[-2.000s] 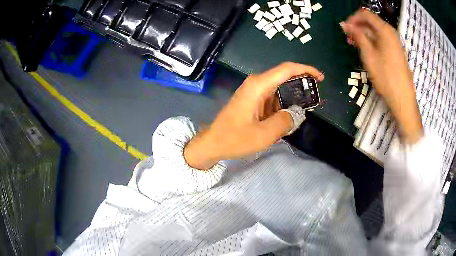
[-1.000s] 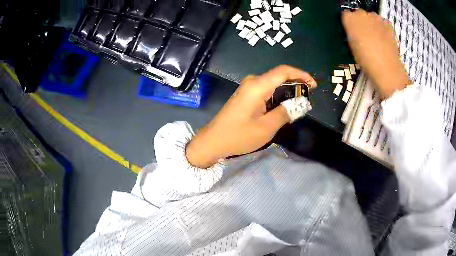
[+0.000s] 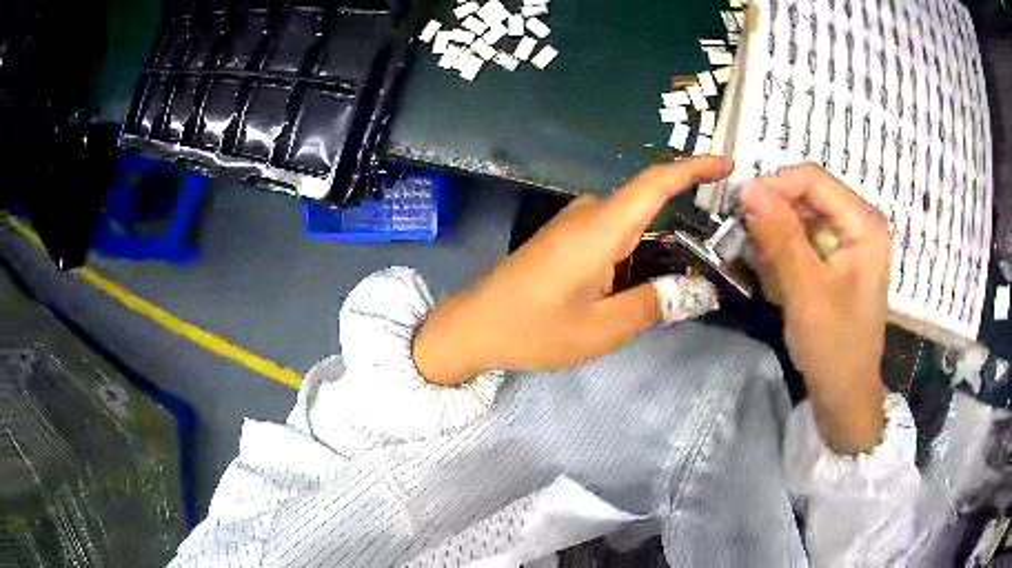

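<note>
My left hand (image 3: 555,283), with a white covering on the thumb, holds a dark unit housing (image 3: 663,257) in its palm, mostly hidden by the fingers. My right hand (image 3: 821,261) pinches a thin shiny silver metal part (image 3: 718,257) between thumb and fingertips. The metal part is tilted at the right side of the housing, close to the left fingertips. I cannot tell whether it touches the housing.
A white parts tray (image 3: 927,211) with rows of dark slivers lies at right. Cream-white pads (image 3: 488,36) lie in a loose pile at the back, with more pads (image 3: 690,105) beside the tray. A black blister tray (image 3: 261,83) is at left, above a blue plastic crate (image 3: 372,211).
My right hand has come back from the far end of the bench to my left hand, now with the silver part. The view has shifted right, and the housing is more hidden.
</note>
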